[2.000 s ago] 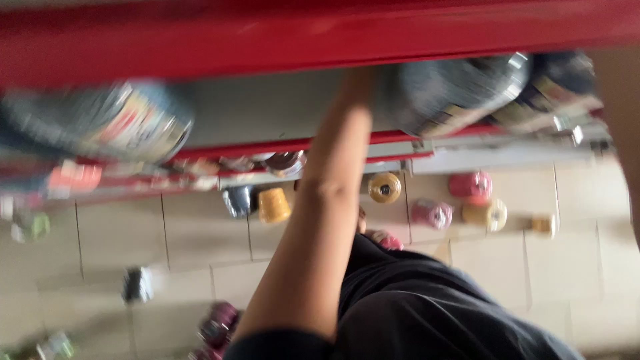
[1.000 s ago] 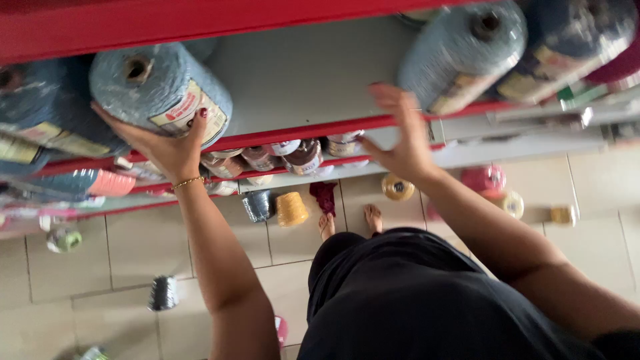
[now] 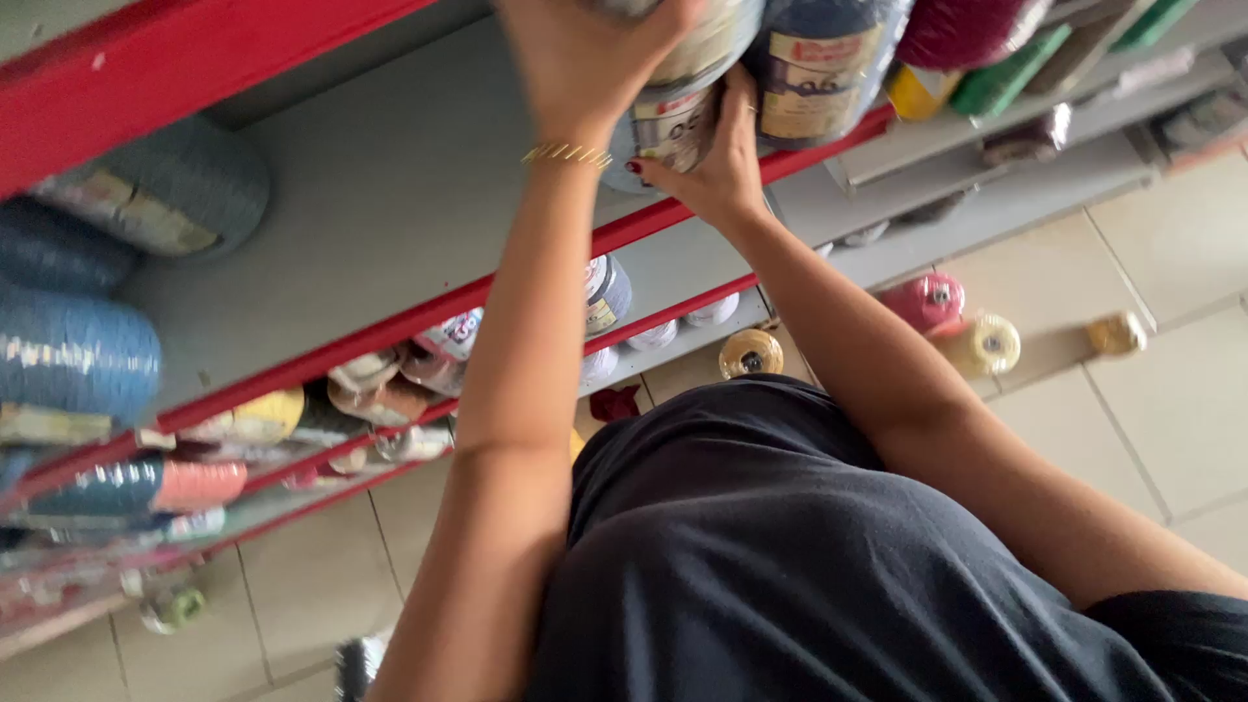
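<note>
At the top of the view my left hand (image 3: pixel 600 58), with a gold bracelet at the wrist, grips a plastic-wrapped yarn cone (image 3: pixel 717 39) that is partly cut off by the frame. Directly below that cone is another labelled, wrapped yarn cone (image 3: pixel 673 127); my right hand (image 3: pixel 717 156) holds its side, with the thumb by the label. Both touch the right part of the grey shelf area. A dark blue yarn cone (image 3: pixel 819 73) stands just right of my right hand. Blur hides some of my left fingers.
The grey shelf (image 3: pixel 380 185) has a red front edge (image 3: pixel 390 336), and a red beam (image 3: pixel 195 78) crosses above. Blue cones (image 3: pixel 78 351) stand at the left. Lower shelves hold more yarn. Wrapped cones, one pink (image 3: pixel 926 300), lie on the tiled floor (image 3: pixel 1150 409).
My left hand has moved right from the light blue cone on the left to the cones on the right. My right hand, open a second ago, now holds a cone. The view has turned.
</note>
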